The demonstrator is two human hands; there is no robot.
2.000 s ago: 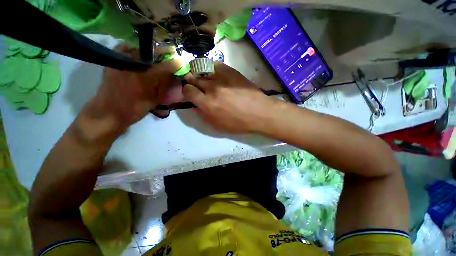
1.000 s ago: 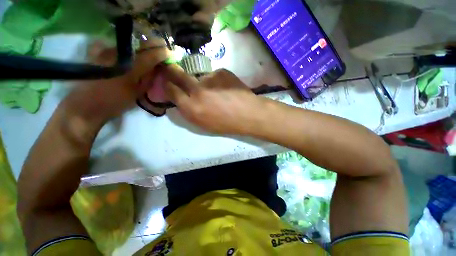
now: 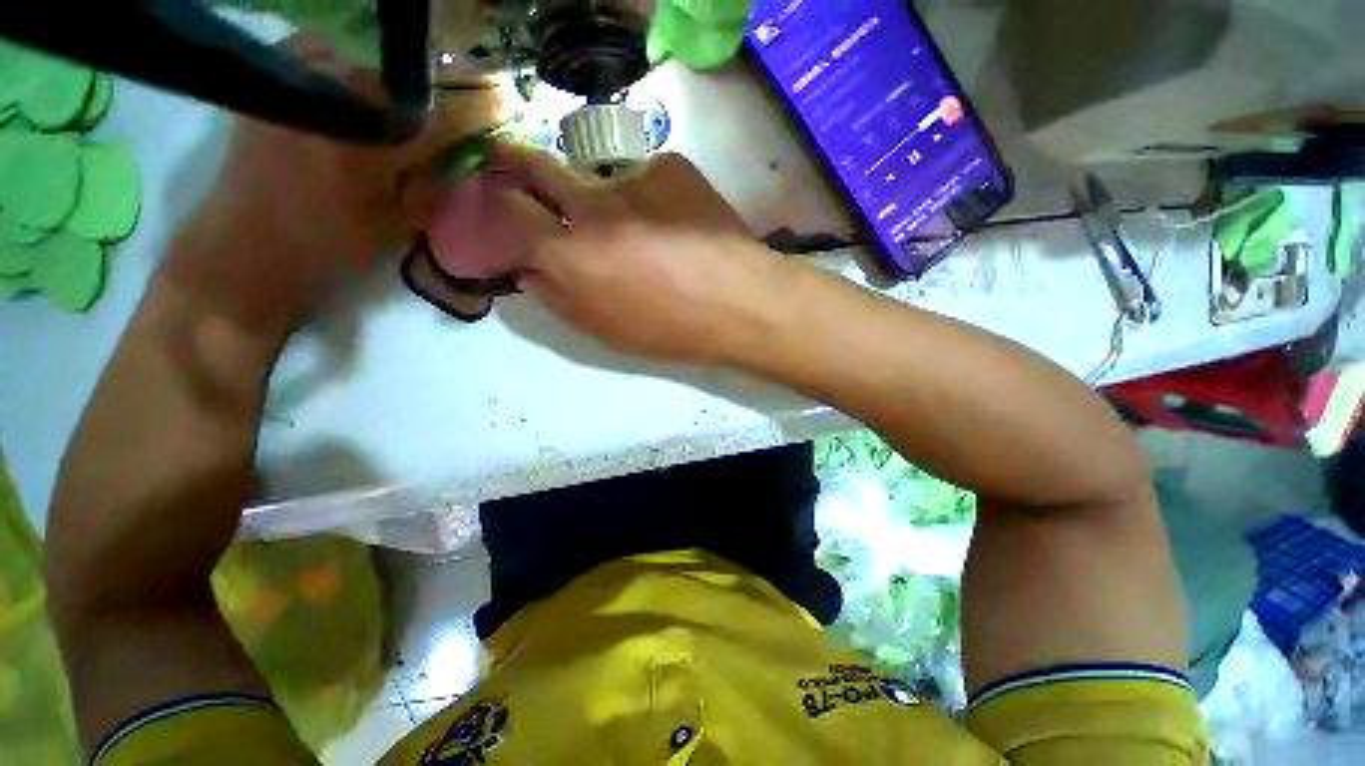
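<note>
My left hand is blurred and lies left of the needle area, partly behind the black bar. My right hand lies just below the pale ribbed knob, its fingers bent toward the left hand. A small bit of green fabric shows between the fingertips of both hands. The pink plate with a dark rim is between the hands, partly covered. The needle and presser foot are hidden by hands and machine parts. A flat overlapping stack of green cut pieces lies at the table's left.
A black bar crosses the upper left. A lit smartphone lies right of the knob. Silver thread snips and a metal fitting with green scrap are farther right. Crumpled green fabric is behind the knob. The table's front edge is near my lap.
Compared with two seconds ago, the pink plate is more exposed between the hands. Both hands show slightly farther left. The view has shifted, moving the black bar and machine parts in the picture.
</note>
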